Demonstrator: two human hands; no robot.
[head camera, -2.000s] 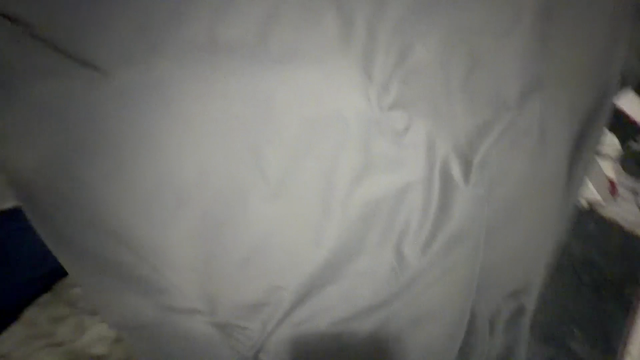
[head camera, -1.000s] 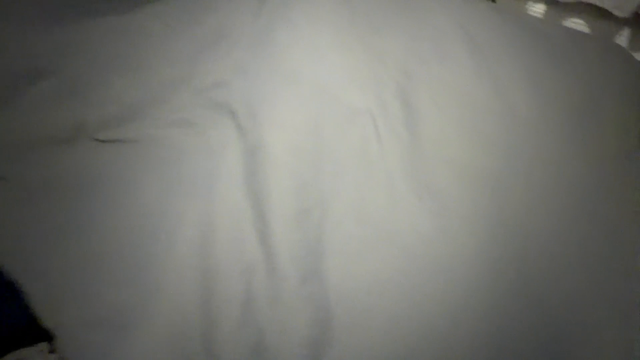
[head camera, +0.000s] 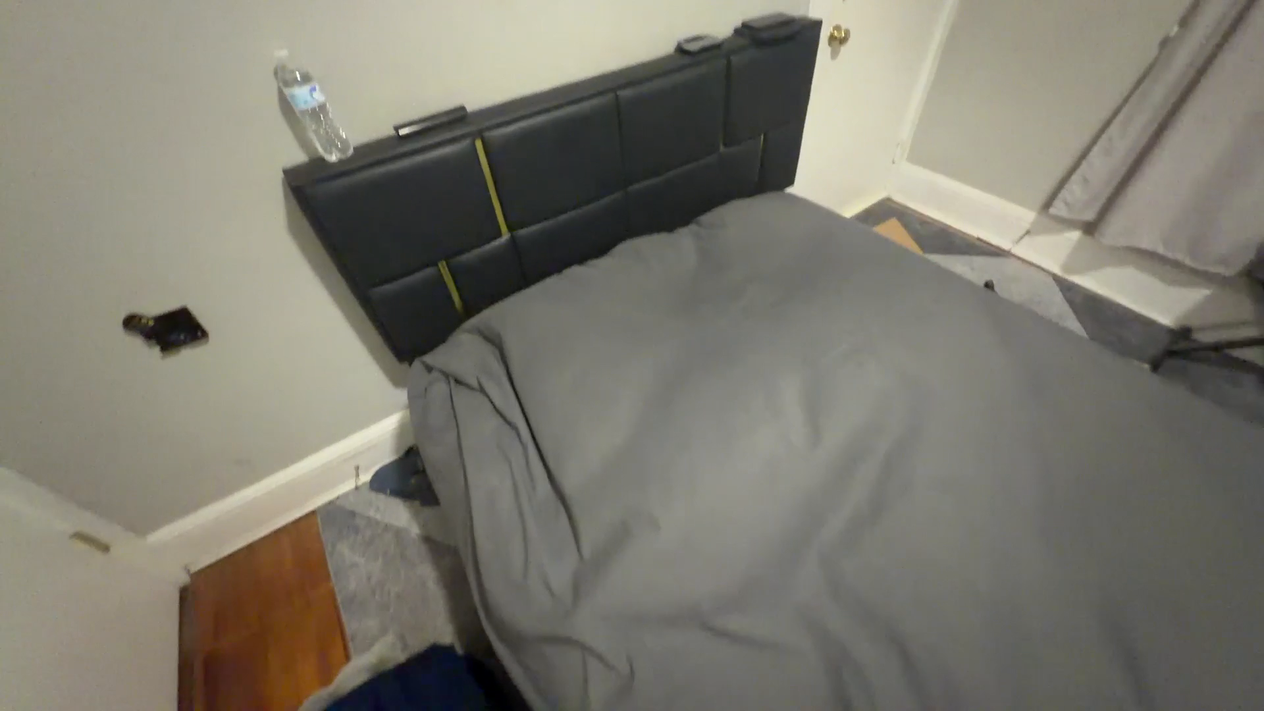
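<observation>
Neither my left hand nor my right hand shows in the head view, so what they hold or touch is hidden. A grey bed sheet (head camera: 770, 415) is spread over the bed, with wrinkles across it and bunched folds at the corner left of the headboard. Behind it stands a black padded headboard (head camera: 553, 163) with thin yellow strips between some panels. On its top ledge are a clear plastic water bottle (head camera: 318, 114) at the left end and a few flat dark objects (head camera: 431, 121).
Dark blue fabric (head camera: 415, 683) lies at the bottom left. A grey patterned rug (head camera: 385, 573) covers part of the wood floor (head camera: 262, 622). A door with a brass knob (head camera: 838, 37) is behind the headboard's right end. A light curtain (head camera: 1175, 148) hangs right, above dark thin legs (head camera: 1210, 346).
Grey fabric filled most of the view before; now it lies lower over the bed, and the headboard and walls show. The view has shifted greatly.
</observation>
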